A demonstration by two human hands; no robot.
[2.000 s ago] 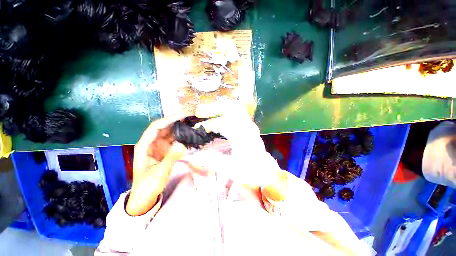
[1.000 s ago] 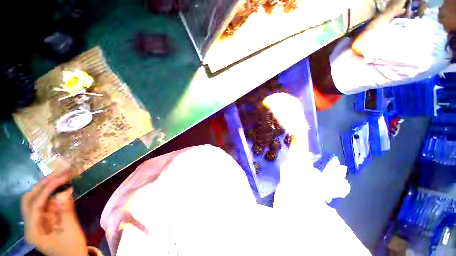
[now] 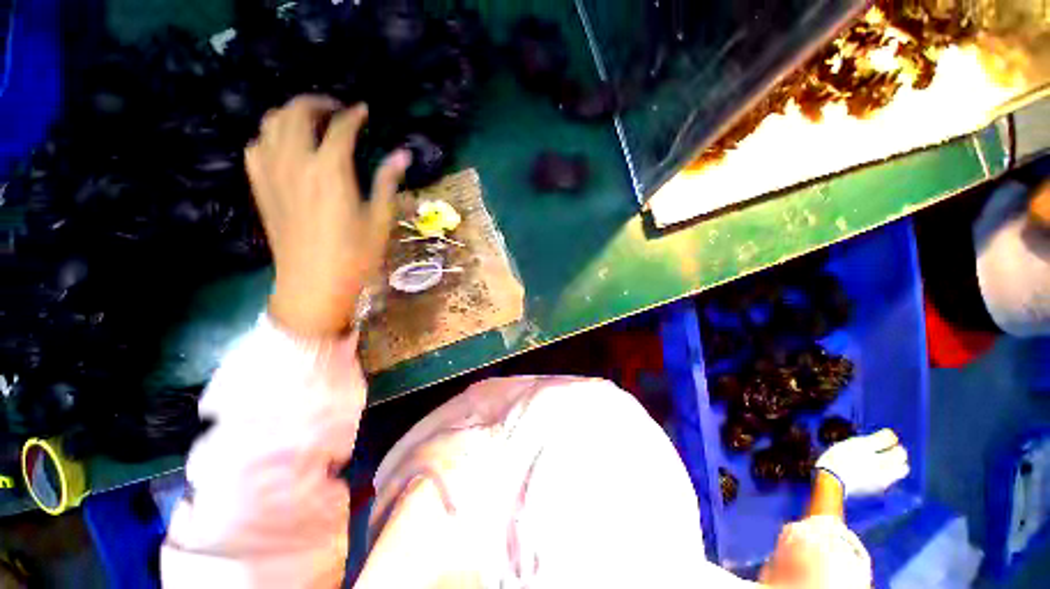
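Note:
My left hand (image 3: 313,190) is bare, with its fingers apart, over the edge of the large pile of black flower heads (image 3: 150,219) on the table; no piece shows clearly in it. My right hand (image 3: 864,463), in a white glove, is low at the right side of the blue bin with small dark brown pieces (image 3: 783,397). Its grip is too unclear to read. The tan cardboard board (image 3: 461,316) bears a pale dish (image 3: 416,275), thin sticks and a small yellow-and-white item (image 3: 436,217).
A lit box (image 3: 794,150) with a dark clear cover stands at the table's upper right. A loose dark piece (image 3: 560,173) lies between it and the board. A yellow tape roll (image 3: 54,475) is at the left table edge. A person's sleeve (image 3: 1013,265) shows at the right.
Both hands were together on a black piece at the table edge. They have parted: the left moved up to the pile, the right down to the bin. The view swung right, then partly back.

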